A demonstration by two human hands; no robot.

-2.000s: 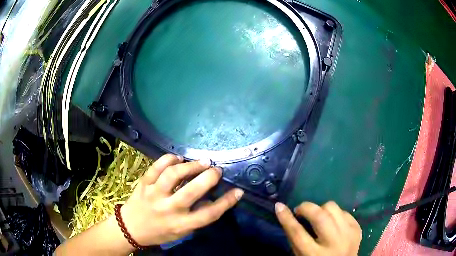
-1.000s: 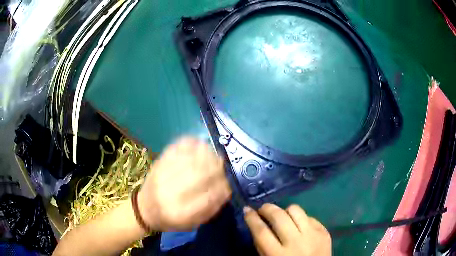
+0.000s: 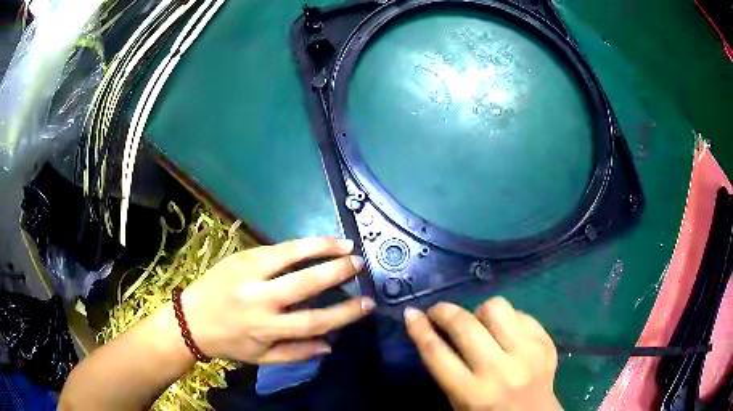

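Observation:
The black plastic frame [image 3: 450,255] with a large round opening lies on the green bench top, one corner towards me. My left hand [image 3: 277,301] is bare, with its fingertips against the frame's left edge near that corner. My right hand [image 3: 486,349] is at the corner, thumb and index finger close together at the edge, where the black sealing strip [image 3: 635,351] seems to be pinched. The strip's loose end trails right from behind my right hand to the pink sheet. The part under my fingers is hidden.
Black and pale yellow strips [image 3: 143,112] fan out at upper left beside a clear plastic bag [image 3: 48,72]. Yellow liner curls [image 3: 173,281] fill the carton at lower left, near black plastic bags [image 3: 40,341]. Black frame parts lie on the pink sheet [image 3: 671,297] at right.
The frame has turned and shifted right since the first frame, then moved slightly up. My left hand, blurred a second ago, now rests at the frame's left edge. The strip's tail has swung lower.

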